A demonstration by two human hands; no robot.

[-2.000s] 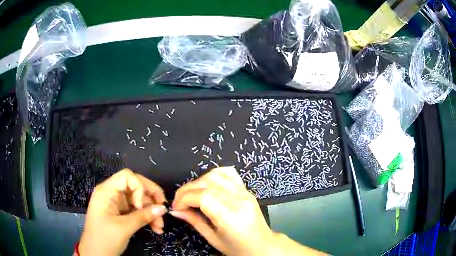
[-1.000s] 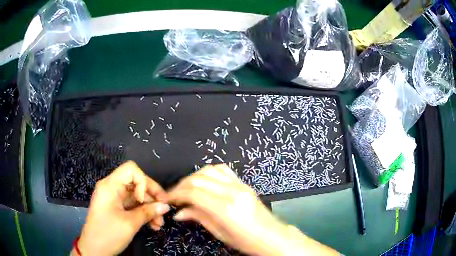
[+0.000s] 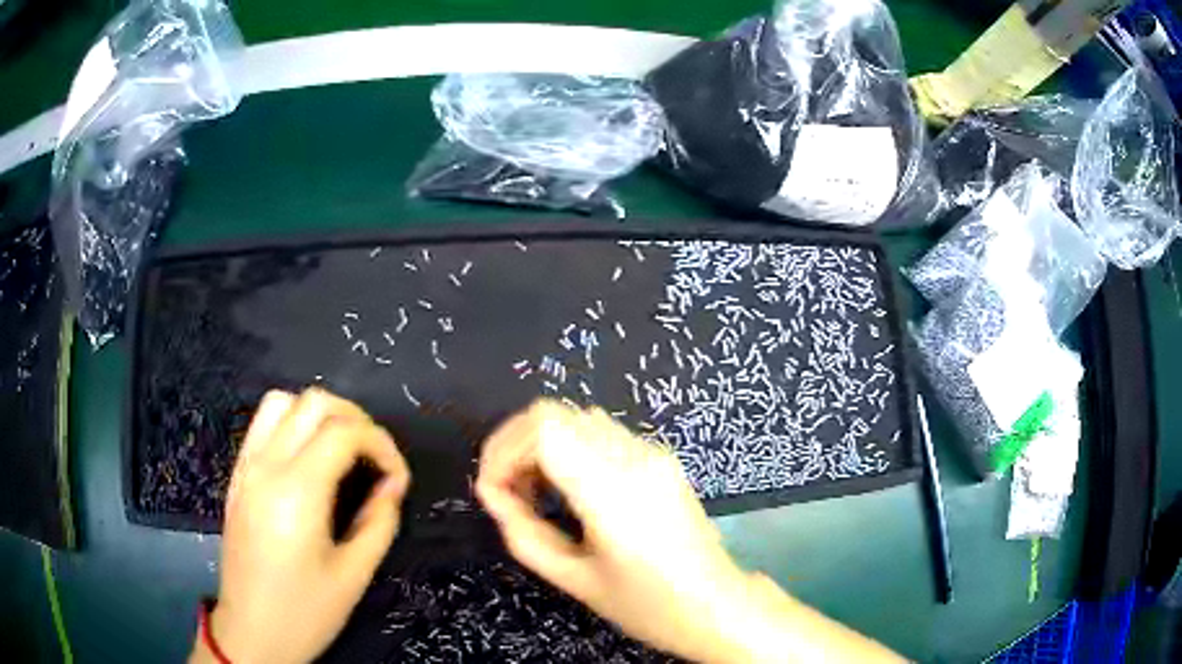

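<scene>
My left hand point(image 3: 305, 506) is over the front left edge of the long black tray point(image 3: 428, 236), fingers curled, thumb and index tips close together. My right hand point(image 3: 609, 519) is over the tray's front middle, fingers curled and slightly blurred. A gap separates the hands. Whether either holds a tiny part cannot be seen. Silvery pins point(image 3: 778, 363) cover the tray's right part, with some scattered across its middle. Tiny dark parts point(image 3: 195, 389) lie at its left end. Dark and silvery small parts point(image 3: 480, 623) lie below, between my wrists, partly hidden by my right arm.
A slim dark pen-shaped tool point(image 3: 933, 499) lies right of the tray. Behind are a small flat bag point(image 3: 544, 136) and a large bag of black parts point(image 3: 739, 110). A bag of pins point(image 3: 966, 350) is at right, a tall crumpled bag point(image 3: 123, 195) at left. A blue basket point(image 3: 1082, 636) is lower right.
My hands, together at the fingertips before, have moved apart and slightly up over the tray's front edge. The dark piece seen between them earlier no longer shows.
</scene>
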